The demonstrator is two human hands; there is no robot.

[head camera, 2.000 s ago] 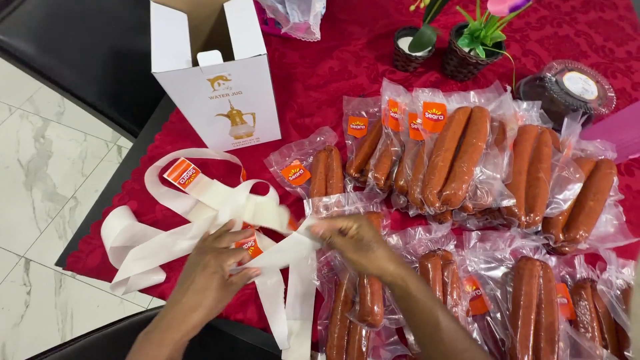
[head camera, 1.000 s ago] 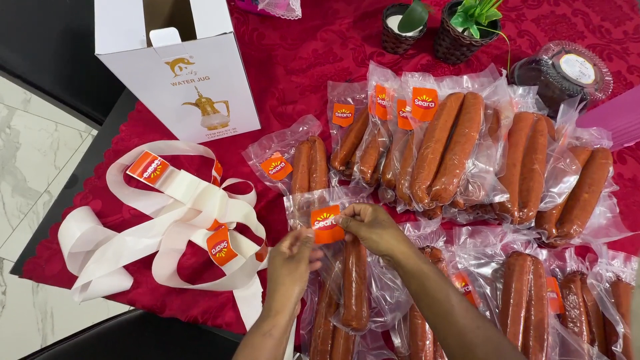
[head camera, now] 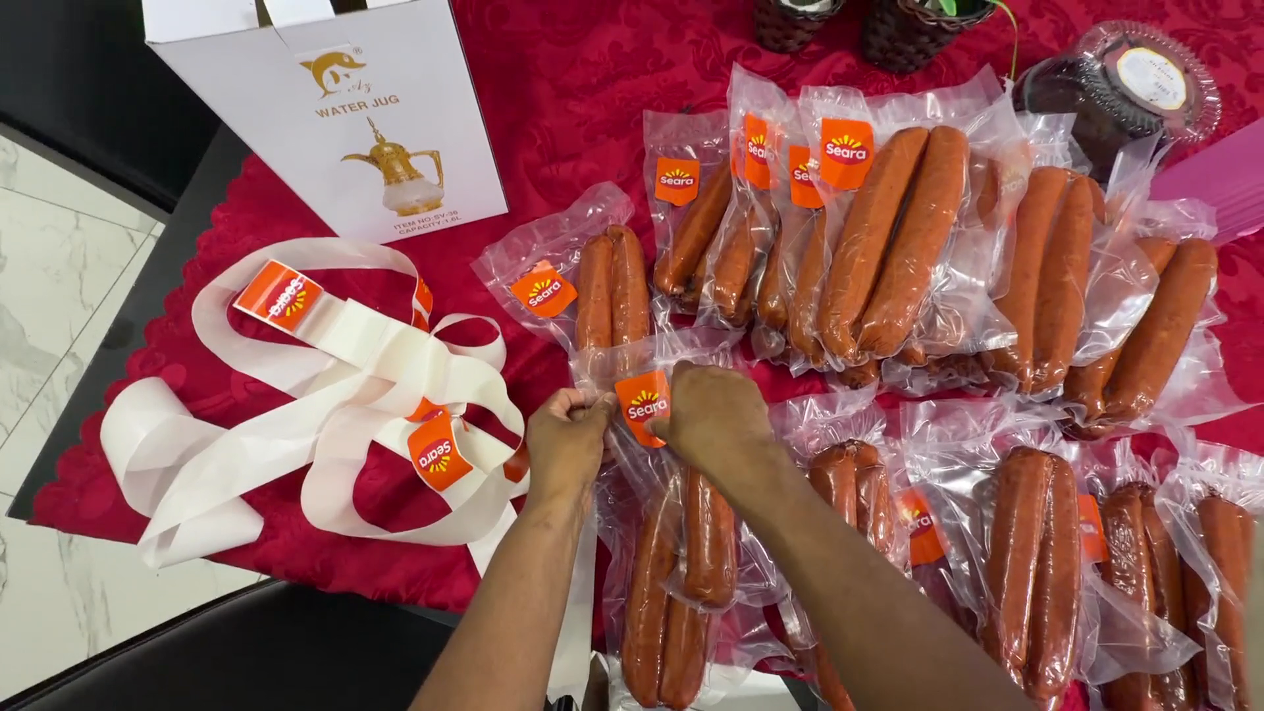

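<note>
My left hand pinches the upper left edge of a clear vacuum bag of sausages. On that same bag, my right hand presses at the right edge of an orange Seara sticker. The sausages in it lie over another bag below. To the left lies a tangled white strip of label backing, with orange stickers on parts of it. Just above my hands is a smaller-looking sausage bag with a sticker. Bagged sausages are piled at the upper right, more at the lower right.
A white water jug box stands at the upper left on the red tablecloth. Potted plants and a dark round container with a clear lid are at the top right. Black chairs flank the table's left side and near edge.
Both hands moved right from the label strip to the sausage bag. The sticker lay on that bag one second ago too. The strip now lies loose on the cloth.
</note>
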